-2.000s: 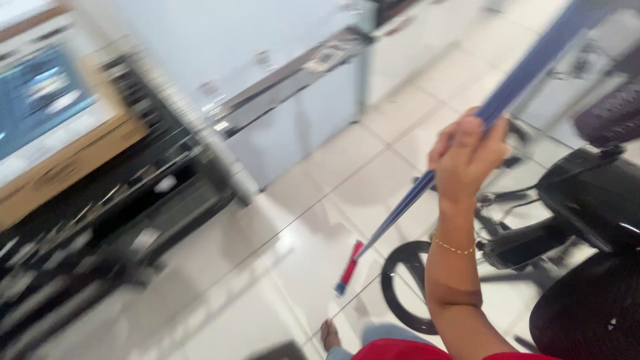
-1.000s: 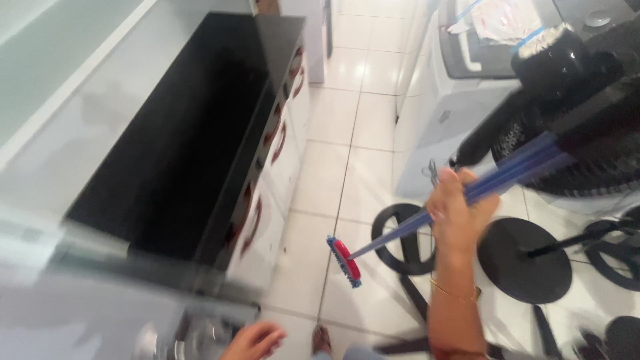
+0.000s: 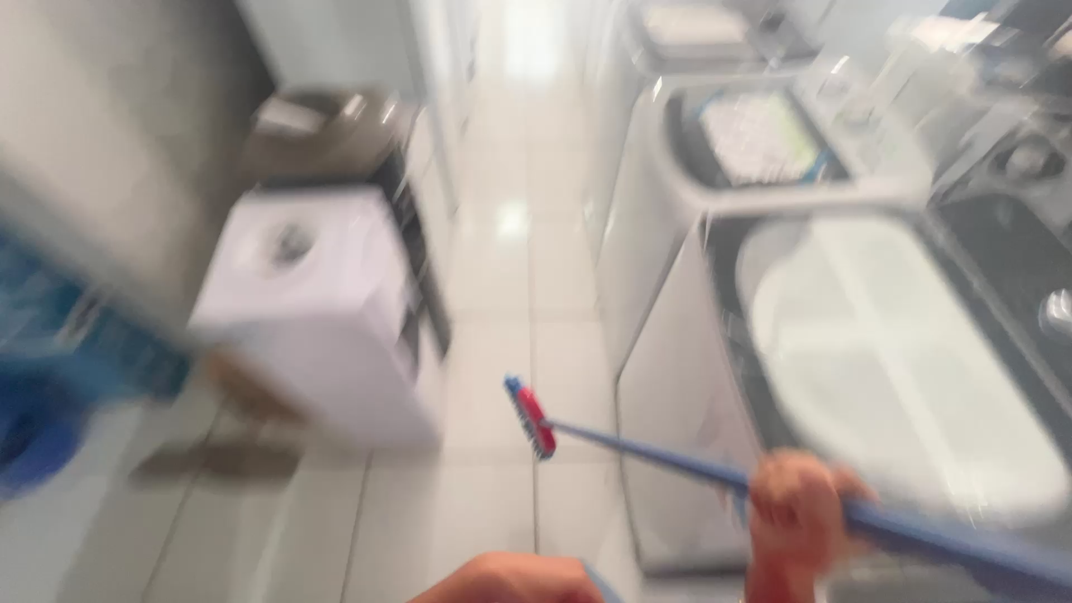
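My right hand [image 3: 796, 507], at the lower right, is closed around the blue handle of a broom or floor brush [image 3: 534, 419]. The handle slants from the right edge down to a red head with blue and dark bristles, low over or on the pale floor tiles [image 3: 490, 494]; contact cannot be told. A bare part of my left arm [image 3: 511, 578] shows at the bottom edge, while the left hand itself is not clearly seen. The whole view is blurred.
Washing machines [image 3: 888, 352] with see-through lids line the right side, one bearing papers [image 3: 762, 138]. On the left stands a white box-shaped appliance [image 3: 310, 310] near a dark one [image 3: 327, 142]. Blue items [image 3: 42, 410] are at the far left. A tiled aisle runs between.
The view has moved along the aisle, from the black-topped cabinet and fans to the washing machines. My right hand still holds the blue handle. My left hand, visible one second ago, is no longer clearly seen.
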